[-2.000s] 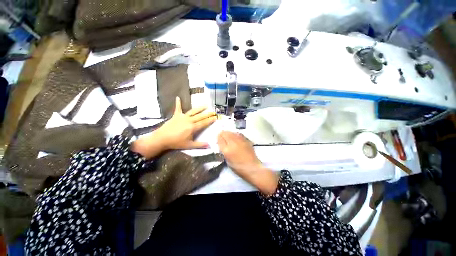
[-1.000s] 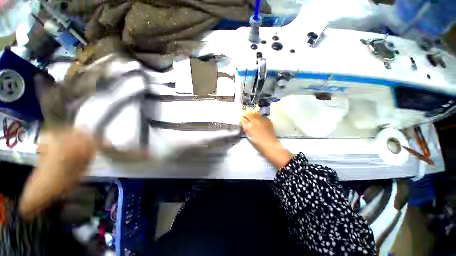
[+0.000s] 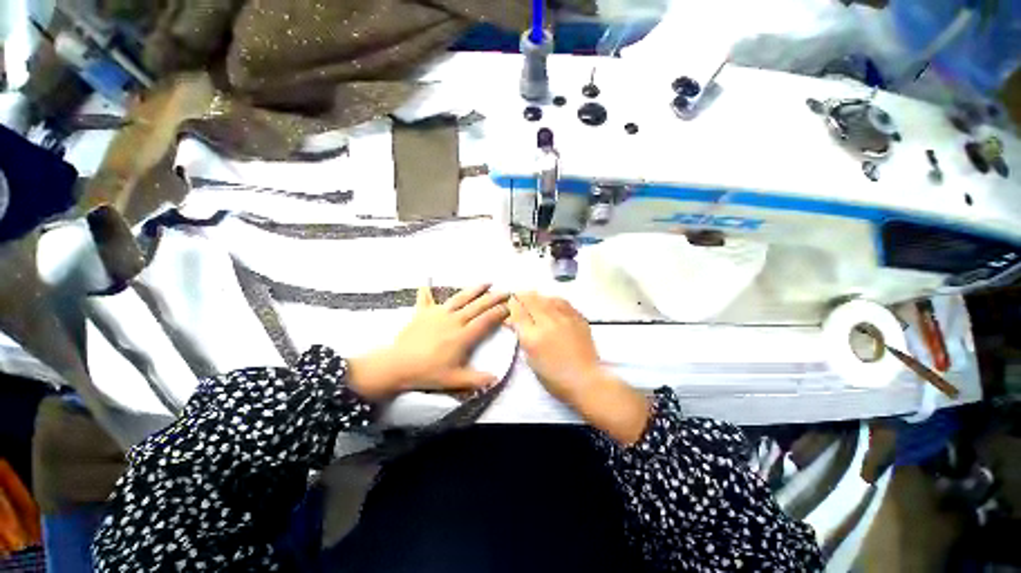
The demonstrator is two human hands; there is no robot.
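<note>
White lining with brown seam strips (image 3: 336,260) lies spread from the left over the table to the machine. A brown rectangular piece (image 3: 427,169) lies on it left of the machine head. My left hand (image 3: 434,339) lies flat on the cloth, fingers spread, pointing right. My right hand (image 3: 551,339) is beside it, fingertips together on the cloth edge, touching or almost touching the left fingertips. Both are just in front of the presser foot and needle (image 3: 531,237) of the white sewing machine (image 3: 717,168). What lies under the right fingertips is hidden.
A brown fabric pile (image 3: 325,56) lies behind at the left. A white tape roll (image 3: 865,343) with a brown stick (image 3: 924,373) and an orange-handled tool (image 3: 931,336) are at the table's right end. A dark blue box (image 3: 31,185) is at the far left.
My left hand, a blur at the far left one second ago, is now flat beside the right hand. The lining is spread with its white side up. The earlier brown panels are no longer on top.
</note>
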